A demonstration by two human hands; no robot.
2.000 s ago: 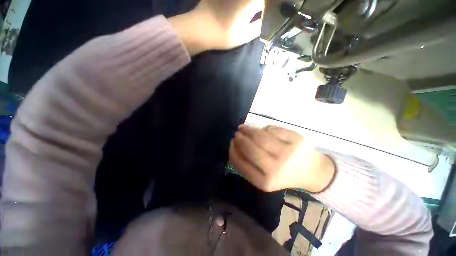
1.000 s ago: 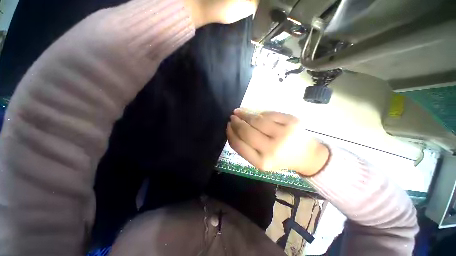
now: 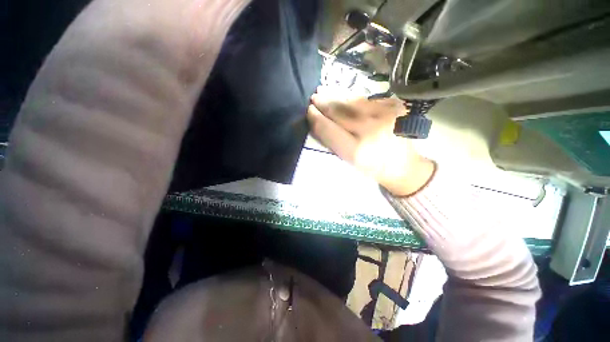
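Note:
A black fabric panel (image 3: 251, 113) lies on the white machine table, its right edge running up to the brightly lit needle area of the sewing machine (image 3: 461, 80). My right hand (image 3: 374, 137) lies on the table just below the machine head, fingertips at the panel's right edge; whether they pinch the fabric cannot be told. A black ribbed knob (image 3: 413, 125) shows in front of that hand. My left hand is out of the picture past the top edge; only its pink sleeve (image 3: 107, 133) shows. The needle itself is hard to make out in the glare.
The green table edge strip (image 3: 314, 225) with white marks runs across below the panel. A pale narrow tray (image 3: 580, 237) is at the machine's right end. Brown cardboard (image 3: 368, 267) with black strips lies below the table. My lap is at the bottom.
The panel has moved up toward the needle, uncovering more table and green edge. My right hand has moved up with its edge. My left hand has gone out of the picture at the top.

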